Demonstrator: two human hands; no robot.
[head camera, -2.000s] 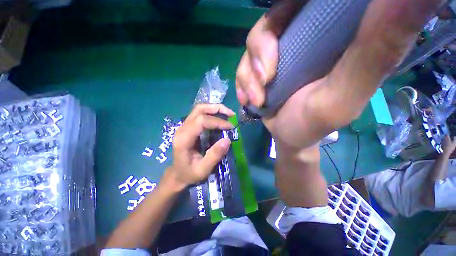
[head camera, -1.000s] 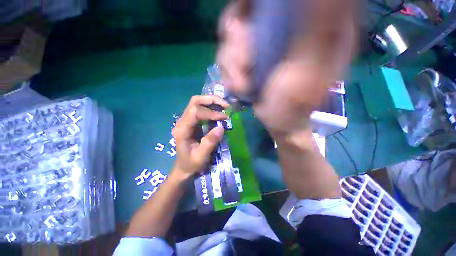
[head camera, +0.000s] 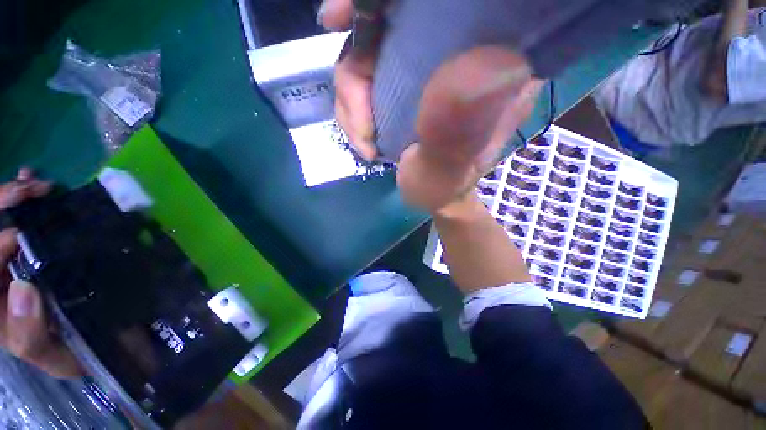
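The grey textured electric screwdriver (head camera: 470, 38) is gripped in my right hand (head camera: 420, 117) at top centre. Its tip is hidden behind my fingers, close to the front of the white and dark screw feeder (head camera: 306, 92). Small shiny bits, apparently screws (head camera: 369, 168), lie on the feeder's white front plate. The fixture at left has a bright green plate (head camera: 189, 222) with a black part (head camera: 118, 269) and white blocks on it. My left hand (head camera: 25, 269), cut off by the left edge, is at the black part's far side, beside a small silver piece; its grip is unclear.
A crumpled clear bag (head camera: 122, 92) lies beyond the fixture. A white compartment tray (head camera: 663, 201) of dark parts is right of my forearm, by the bench edge. Clear plastic trays (head camera: 38, 395) show at lower left. Another person's sleeve (head camera: 747, 71) is upper right; brown cartons (head camera: 697, 319) are lower right.
The view has swung right, so the fixture and my left hand now appear at the left. My right hand has moved the screwdriver from the fixture to the feeder.
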